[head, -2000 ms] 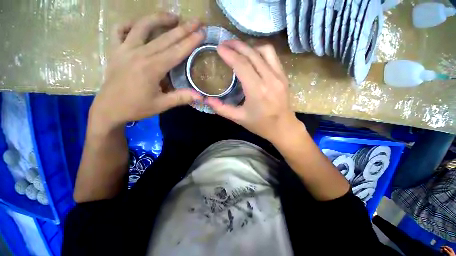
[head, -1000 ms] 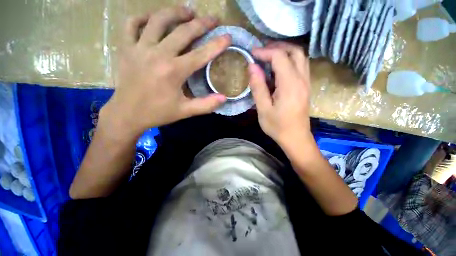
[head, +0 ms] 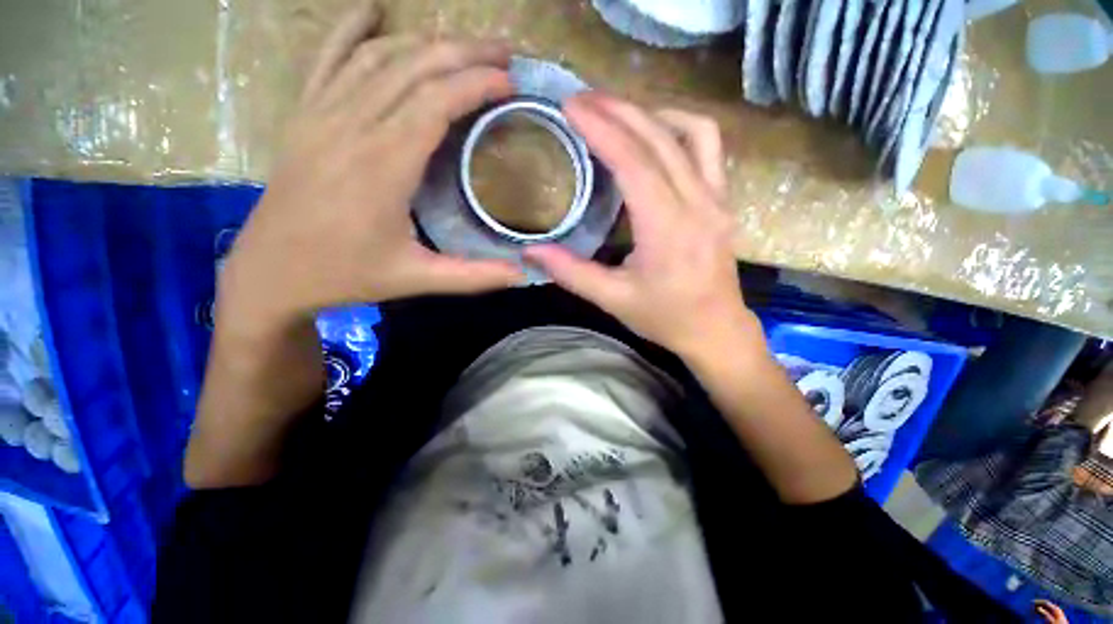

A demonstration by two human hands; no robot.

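Note:
A pale grey ring disc (head: 543,83) lies at the bench's front edge, with a shiny silver-white collar ring (head: 587,183) around its centre hole. My left hand (head: 354,177) grips the left side of the disc and collar, fingers at the top and thumb at the bottom. My right hand (head: 665,219) grips the right side the same way, its thumb near my left thumb. The hands hide both sides of the disc.
A leaning stack of discs (head: 842,61) and another pale disc (head: 684,15) are at the back. A glue bottle (head: 998,180) and a spare bottle (head: 1064,44) lie at right. A disc bin (head: 946,366) is below right. Blue bins and a person's plaid clothing (head: 1037,512) also show.
Both hands now cup the disc and collar from the sides. My right fingers have moved to the collar's top right and my right thumb to its bottom. The view has shifted slightly.

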